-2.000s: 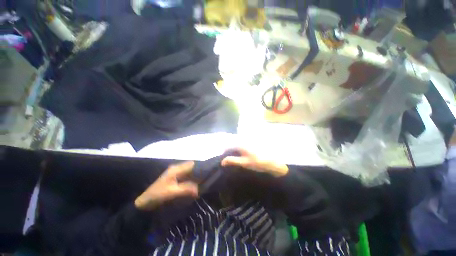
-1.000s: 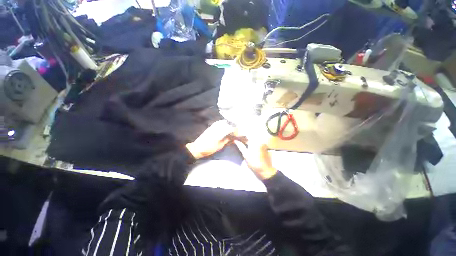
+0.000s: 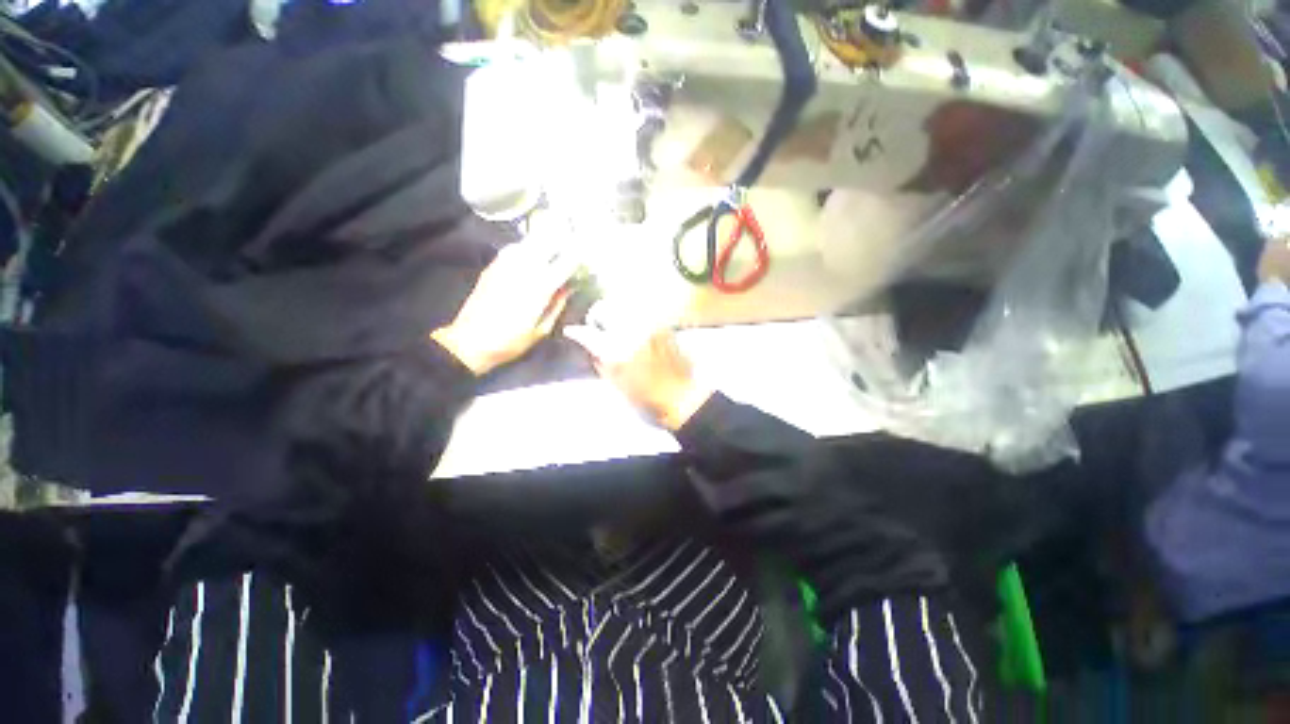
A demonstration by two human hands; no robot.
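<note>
A small dark cloth piece lies between my hands at the needle area of the sewing machine. My left hand holds its left side, with fingertips close to the needle area. My right hand pinches its right side, just right of and below the left hand. Strong lamp glare hides the presser foot, the needle and parts of the fingertips. A large black garment cloth lies in folds left of the machine head.
Scissors with red and black loops rest against the machine. A crumpled clear plastic bag hangs at its right. A dark strap crosses the arm. Green plastic edges show beside the lap. A person's lilac sleeve is at far right.
From the lap at the table edge, both hands have moved up to the needle area with the dark piece. Since one second ago the view has shifted, and the person at far right has come into view.
</note>
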